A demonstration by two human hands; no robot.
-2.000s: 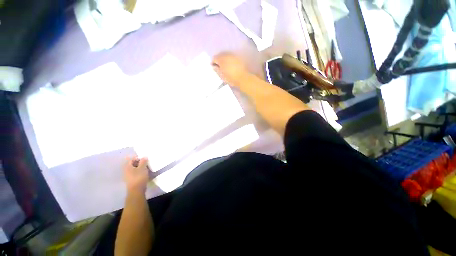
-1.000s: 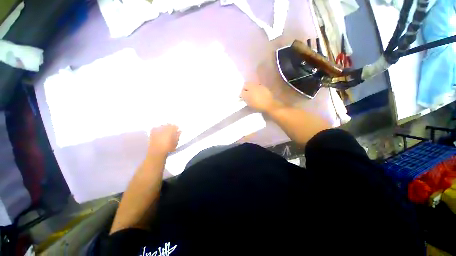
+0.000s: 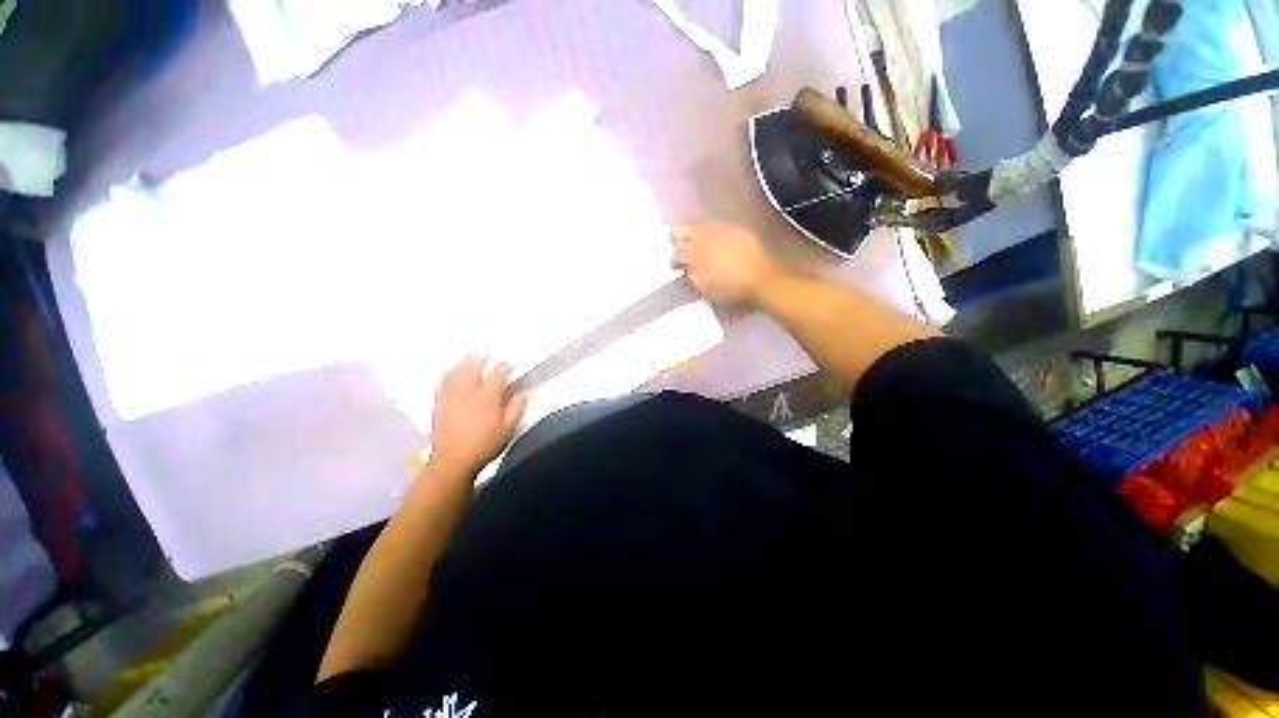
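White cut panels [image 3: 351, 253], glaring white with stepped edges, lie flat across the middle of the lilac table. A white strip [image 3: 631, 351] lies at the table edge nearest me, with a narrow greyish band between it and the panels. My left hand [image 3: 474, 410] rests on the panels' near edge, close to the strip's left end. My right hand [image 3: 718, 264] is at the panels' right corner, its fingertips on the edge. Glare hides the layers, and whether either hand pinches the cloth cannot be told.
A steam iron [image 3: 821, 175] stands right of my right hand, its wrapped hose [image 3: 1031, 168] rising right. Red-handled scissors [image 3: 936, 147] lie beyond. White pieces [image 3: 316, 31] lie at the far side. A blue basket [image 3: 1157, 428] is lower right, light-blue cloth [image 3: 1199, 183] above it.
My left hand has moved right and up along the panels' near edge. My right hand has come down from the upper right to the right corner. The view has shifted slightly.
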